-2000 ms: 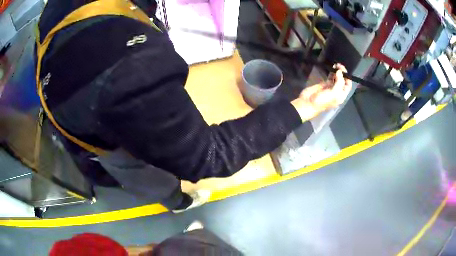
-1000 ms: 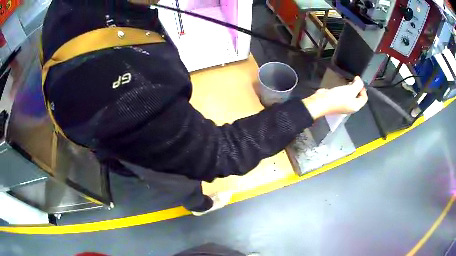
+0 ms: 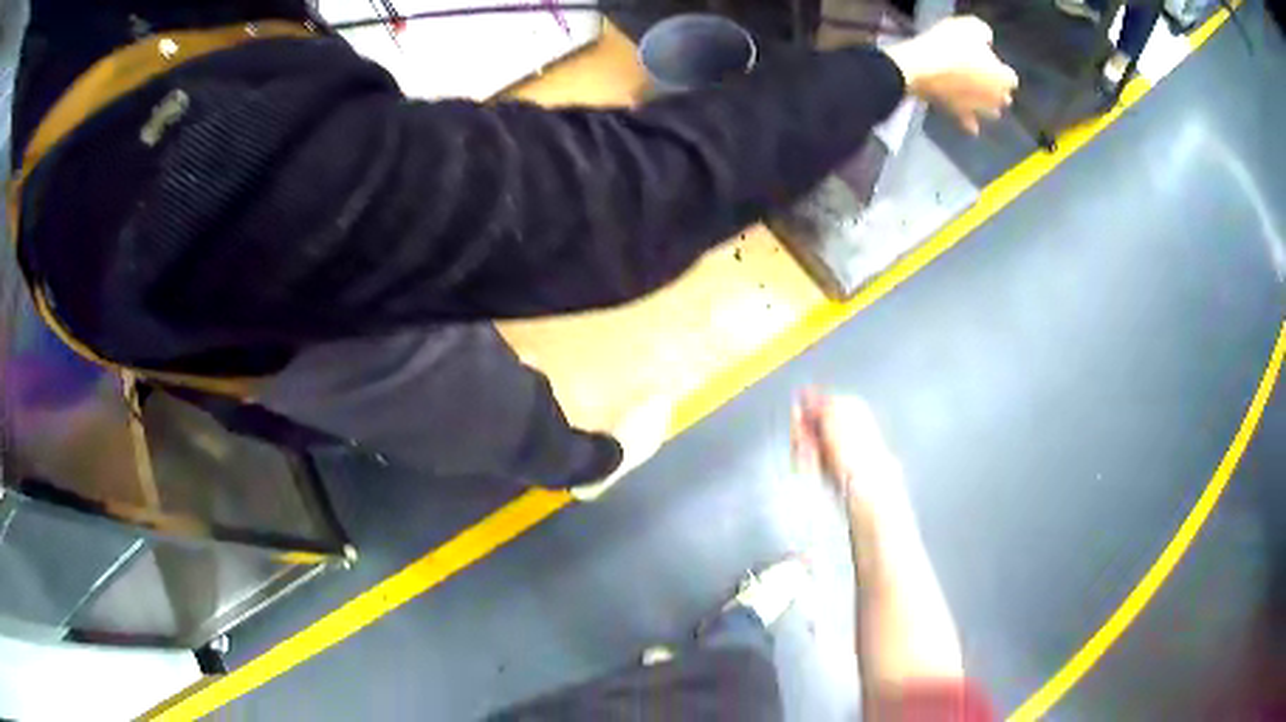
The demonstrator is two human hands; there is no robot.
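My right hand (image 3: 835, 440), blurred, reaches up from a red sleeve at the lower right, over the grey floor. I see nothing in it, but its fingers are too blurred to tell their pose. My left hand is out of the picture. Another person in a black top with a tan strap stands in front of me. That person's raised hand (image 3: 962, 71) is at the upper right, near a thin dark strip (image 3: 466, 14) that runs along the top edge. Their other hand (image 3: 631, 449) hangs low, beside the yellow line.
A round grey bucket (image 3: 697, 52) stands on the tan mat (image 3: 705, 317). A metal base plate (image 3: 896, 233) lies at the mat's right end. A steel cart (image 3: 169, 564) is at the left. A dark trouser leg and a light shoe (image 3: 773, 585) show at the bottom.
My right hand has come into view from the bottom. The view has shifted down; the red machine has left it. The other person's raised arm now lies near the top edge.
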